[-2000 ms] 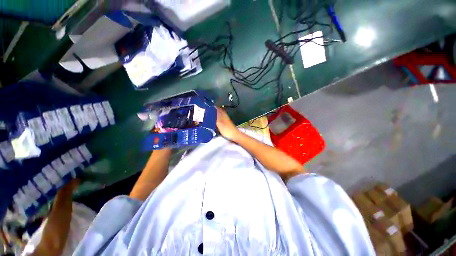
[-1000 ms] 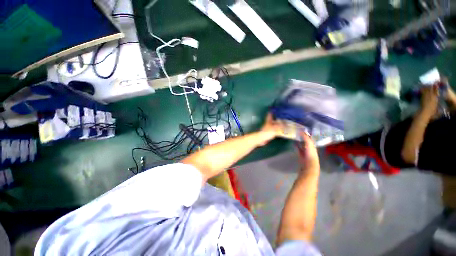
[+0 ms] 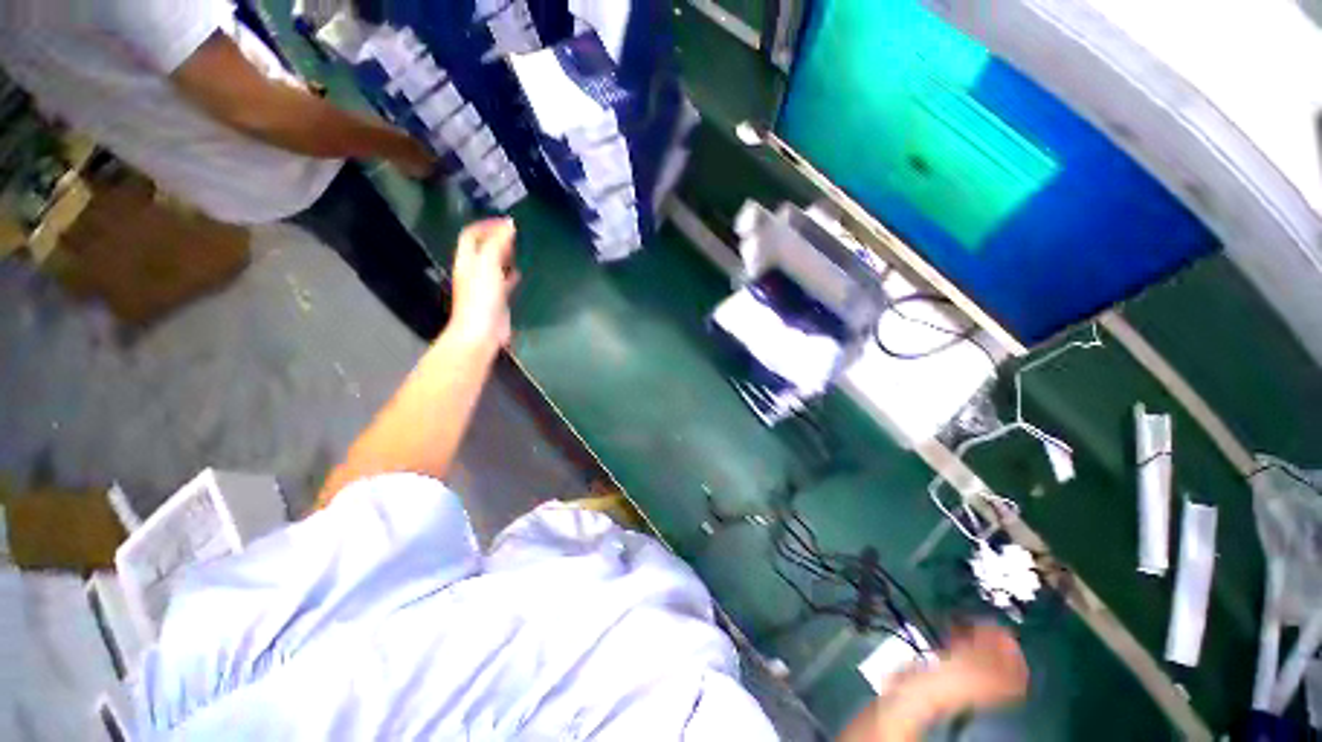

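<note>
My left hand (image 3: 484, 276) is raised over the bench's front edge beside the rows of blue boxes (image 3: 606, 181); it looks empty, its fingers loosely bent. My right hand (image 3: 979, 674) is blurred at the bottom right, by the white paper slip (image 3: 890, 661); its fingers are unclear, and I cannot tell if it holds anything. A dark blue box (image 3: 790, 336) with white wrap and raised pale flaps stands mid-bench. Thin black cables (image 3: 858, 583) lie in a tangle between this box and my right hand.
A blue-green monitor (image 3: 986, 160) stands behind the bench. A white power block (image 3: 1003, 574) with white cord lies near the cables. Another person (image 3: 239, 102) reaches to the boxes at upper left. Pale strips (image 3: 1192, 583) lie at right. White cartons (image 3: 181, 548) are at lower left.
The view has swung left. One second ago both my hands held a blue and pale box at the right; now my hands are apart, the left near the box rows, and that box is out of view.
</note>
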